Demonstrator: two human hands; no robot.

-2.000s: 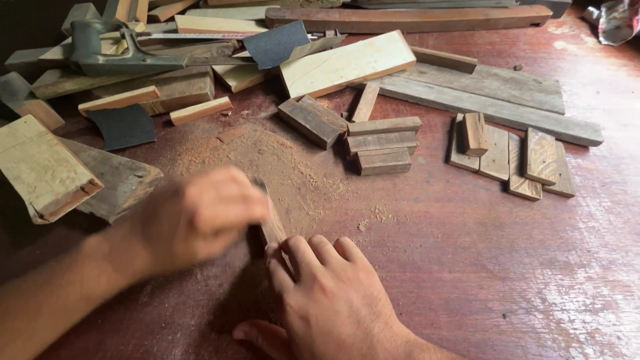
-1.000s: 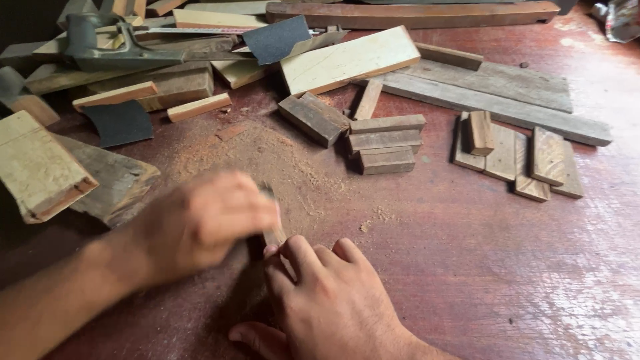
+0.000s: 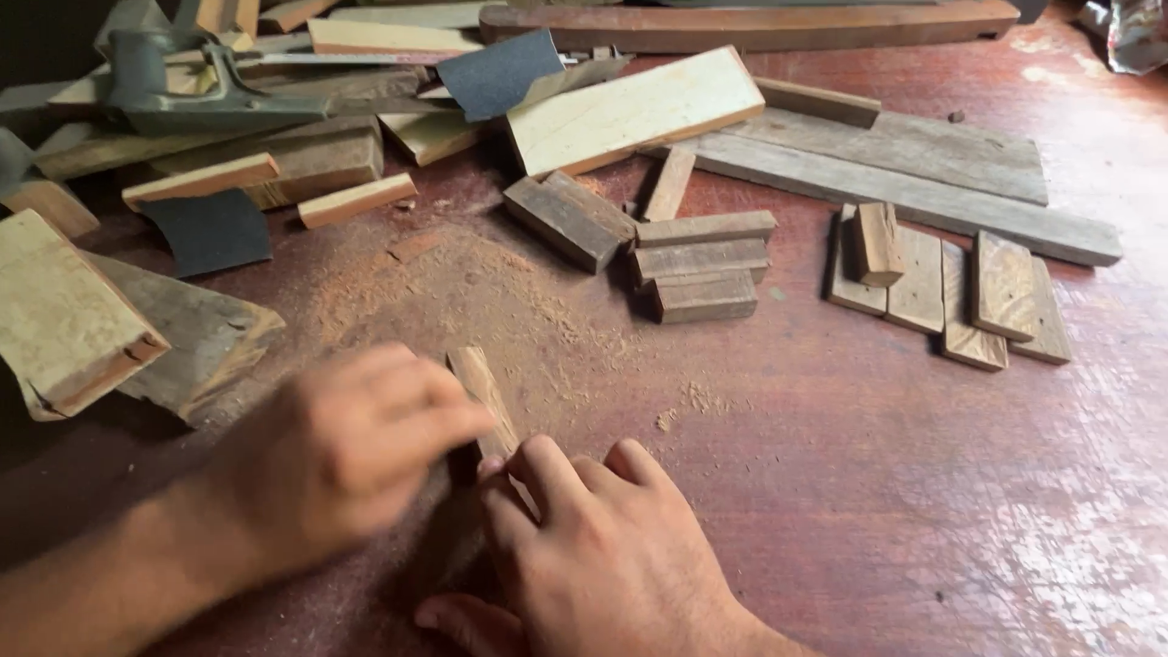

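Observation:
Low in the middle of the head view, a small wooden strip (image 3: pixel 484 388) lies on the reddish wooden table. My right hand (image 3: pixel 593 529) grips its near end, with the thumb low at the left. Over the strip's left side is my left hand (image 3: pixel 374 438), blurred, with its fingers curled; whether it holds anything is hidden. Sawdust and fine shavings (image 3: pixel 547 319) are spread around the strip's far end. Several short wood blocks (image 3: pixel 705 297) are grouped beyond my hands, and thin wood pieces (image 3: pixel 915 274) lie side by side at the right.
A metal hand plane (image 3: pixel 210 100) sits at the back left among wood offcuts. Dark sandpaper sheets (image 3: pixel 214 233) lie near it, one higher up on the pile. A pale board (image 3: pixel 639 109) and long grey planks (image 3: pixel 894 192) cross the back; another pale block (image 3: pixel 68 310) is at the left edge.
My left hand has shifted relative to the strip, and more of the strip's far end shows now. My right hand stays at the near end.

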